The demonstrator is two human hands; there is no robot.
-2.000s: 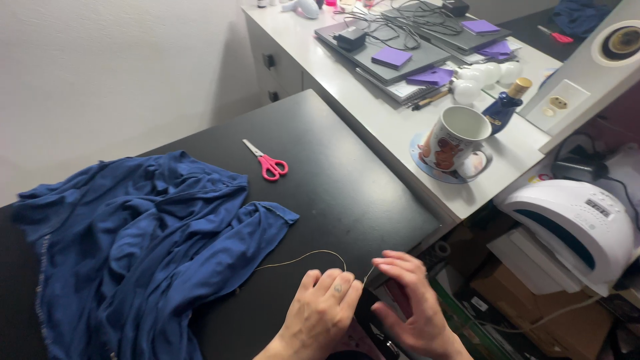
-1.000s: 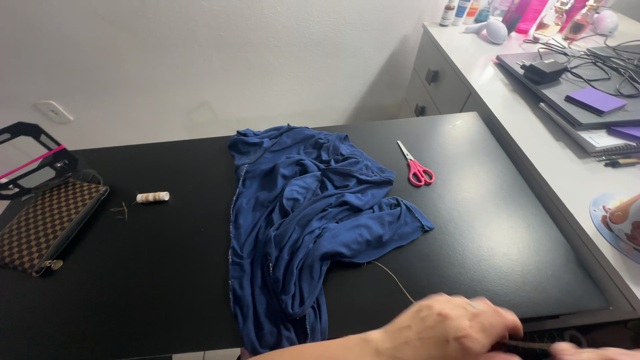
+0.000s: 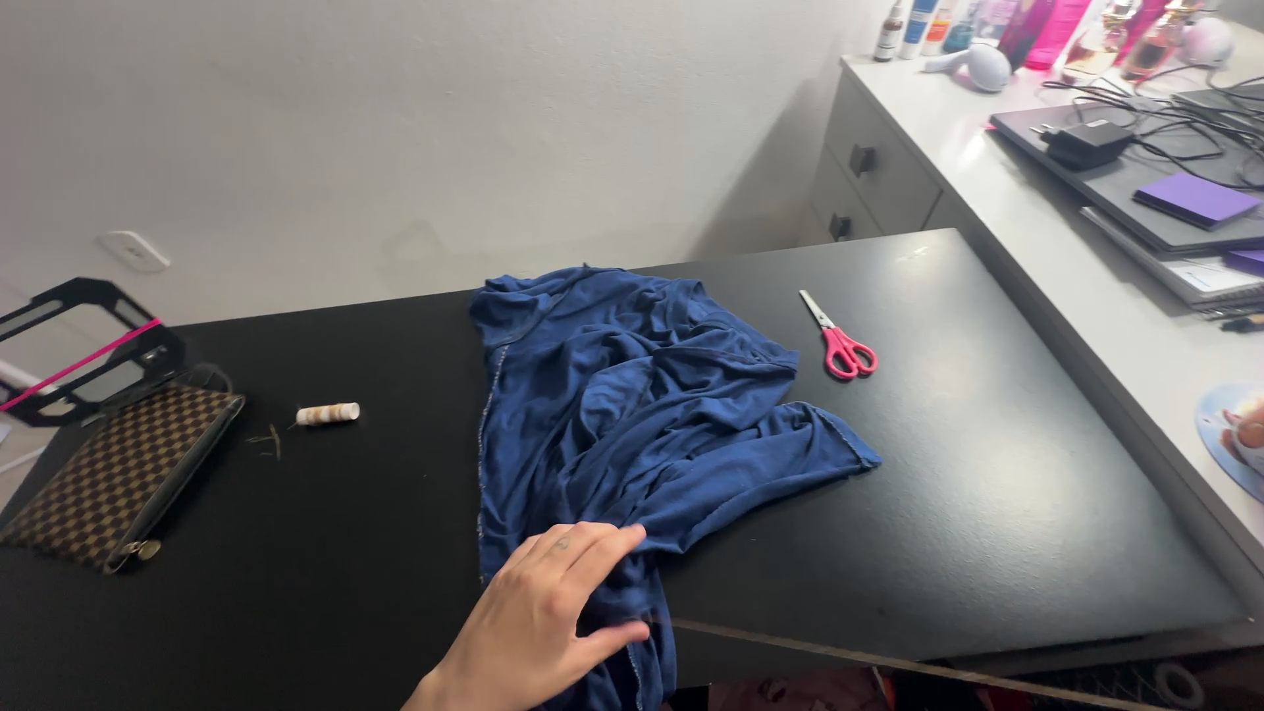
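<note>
A crumpled dark blue garment [image 3: 632, 395] with stitched seams lies on the black table. My left hand [image 3: 548, 612] rests over its lower part, fingers apart, with a ring-like mark on one finger. A pale, blurred thread [image 3: 839, 652] stretches from beside that hand toward the lower right edge. My right hand is out of view. Pink-handled scissors [image 3: 839, 341] lie to the right of the garment, blades slightly apart. A small spool of light thread [image 3: 328, 414] lies to its left, near loose thread scraps [image 3: 269, 440].
A checkered zip pouch [image 3: 123, 474] and a black frame-like object [image 3: 89, 346] are at the far left. On the right, a white dresser [image 3: 1096, 326] holds laptops, a charger [image 3: 1086, 143], cables, purple note pads [image 3: 1195, 197], bottles and a round coaster [image 3: 1239, 434].
My left hand has moved left onto the garment, and my right hand has gone out of view. Earlier both hands were together at the lower right with the thread. The view has swung left.
</note>
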